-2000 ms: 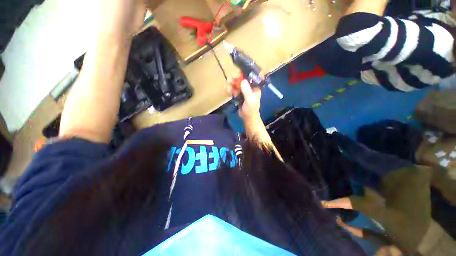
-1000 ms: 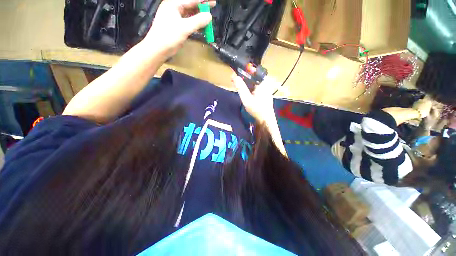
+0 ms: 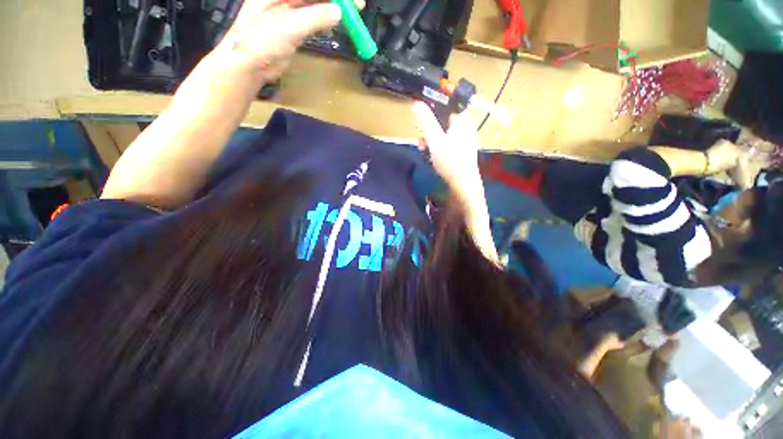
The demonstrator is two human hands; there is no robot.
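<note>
My left hand (image 3: 279,34), at the top of the view, holds a bright green battery cell (image 3: 356,30) between its fingers. My right hand (image 3: 451,141) grips a black hot glue gun (image 3: 421,81) with an orange-red part near its rear and a pale stick behind. The gun's front end is close to the lower end of the cell; whether they touch cannot be told. Black plastic housings (image 3: 142,47) with moulded recesses lie behind my hands; another one (image 3: 421,34) is partly hidden by the cell and gun.
A red-handled tool (image 3: 513,24) with a black cord lies in a shallow cardboard box (image 3: 567,47). Pinkish-red lead wires (image 3: 674,90) lie on the bench to the right. A person in a striped top (image 3: 648,214) sits at the right. Cardboard-covered bench edge (image 3: 343,124) runs before me.
My left hand has come from high on the left to hold the green cell over the housings. The gun has swung left and its front is now at the cell. The view has turned.
</note>
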